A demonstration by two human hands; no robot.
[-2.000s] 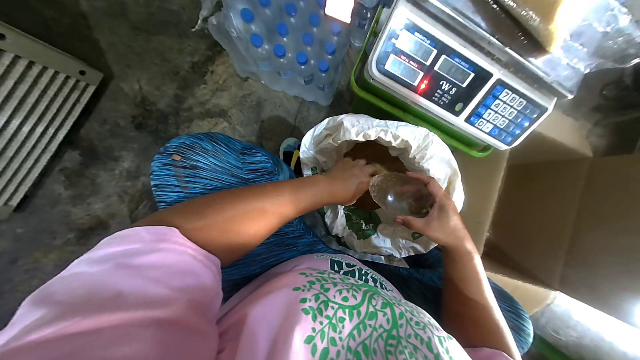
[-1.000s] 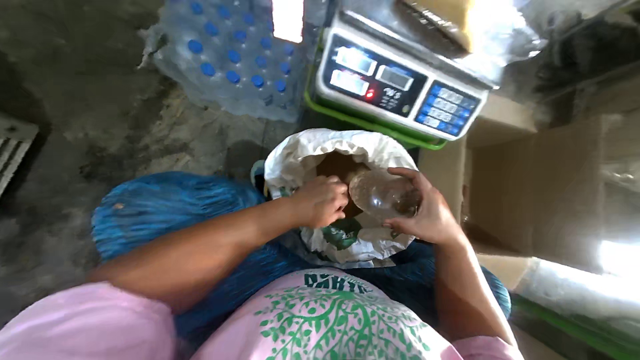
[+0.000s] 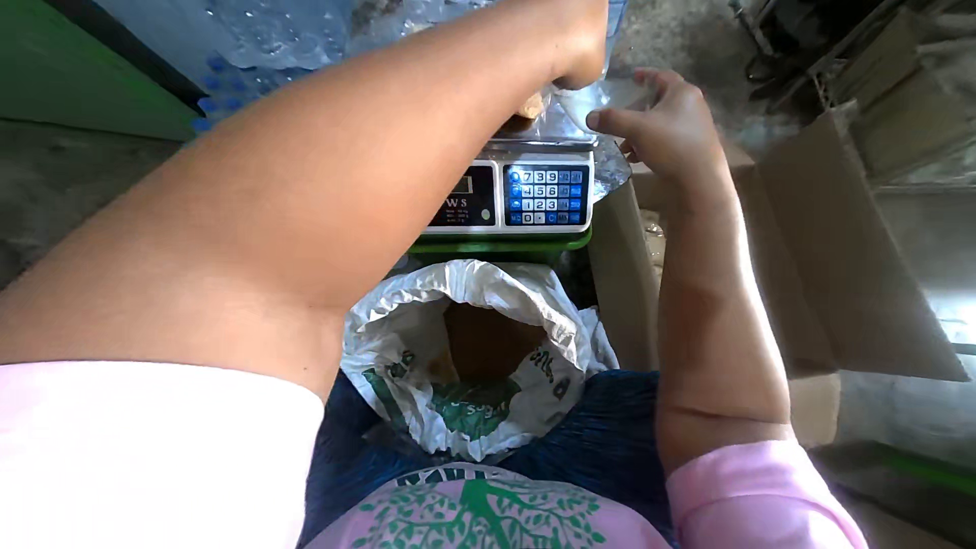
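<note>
My left hand (image 3: 585, 46) reaches over the far side of the digital weighing scale (image 3: 545, 197), at the top edge of the view; its fingers are hidden. Close to its right, my right hand (image 3: 671, 126) holds a clear plastic container or bag (image 3: 610, 95), partly blurred. Something tan in clear plastic (image 3: 530, 107) lies on the scale's metal plate, partly behind my left forearm. Between my knees stands an open white woven sack (image 3: 465, 282) with a rolled rim and brown contents (image 3: 488, 343) inside.
Plastic bottles (image 3: 221, 91) with blue caps are packed at the upper left. An open cardboard box (image 3: 816, 259) stands to the right, its flaps spread. Under the scale is a green tray (image 3: 518, 244). A green panel (image 3: 84, 69) is at the far left.
Both hands have moved from over the sack to above the scale, the right one with clear plastic in it. The sack's opening is uncovered. The view has shifted strongly.
</note>
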